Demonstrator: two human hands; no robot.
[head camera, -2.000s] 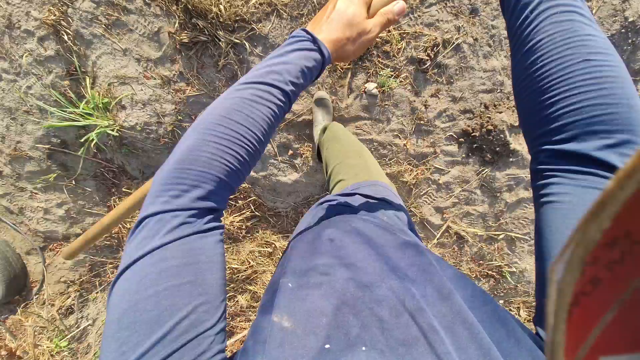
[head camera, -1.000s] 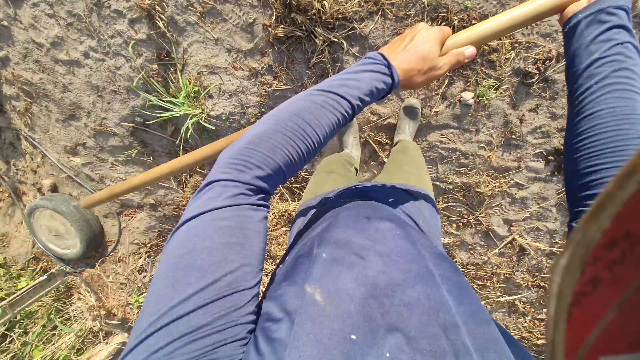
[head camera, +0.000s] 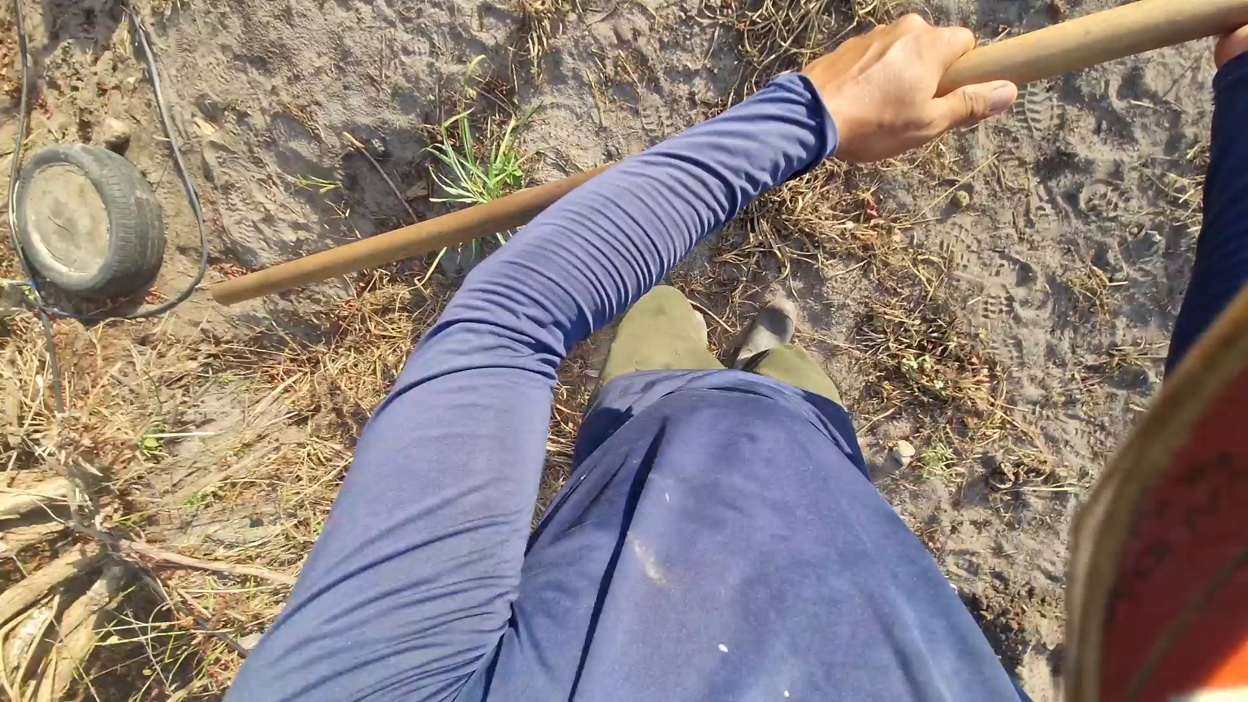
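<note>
A long wooden handle (head camera: 419, 242) crosses the head view from the lower left to the upper right corner, passing under my left forearm. My left hand (head camera: 902, 90) is closed around it near the top, thumb lying along the wood. Only a sliver of my right hand (head camera: 1232, 45) shows at the right edge, against the underside of the handle; its grip is mostly out of frame. The handle's left end is bare and rounded; its other end lies outside the view.
A small wheel with a tyre (head camera: 93, 220) lies at the left, with a dark cable (head camera: 180, 146) looping round it. Dry branches (head camera: 63, 604) lie lower left. A green grass tuft (head camera: 478, 166) grows from sandy soil strewn with straw. A blurred red object (head camera: 1180, 546) blocks the lower right.
My left hand, seen off the handle two seconds ago, has closed on it and remains there. The handle's left end no longer overlaps the wheel. The view has shifted.
</note>
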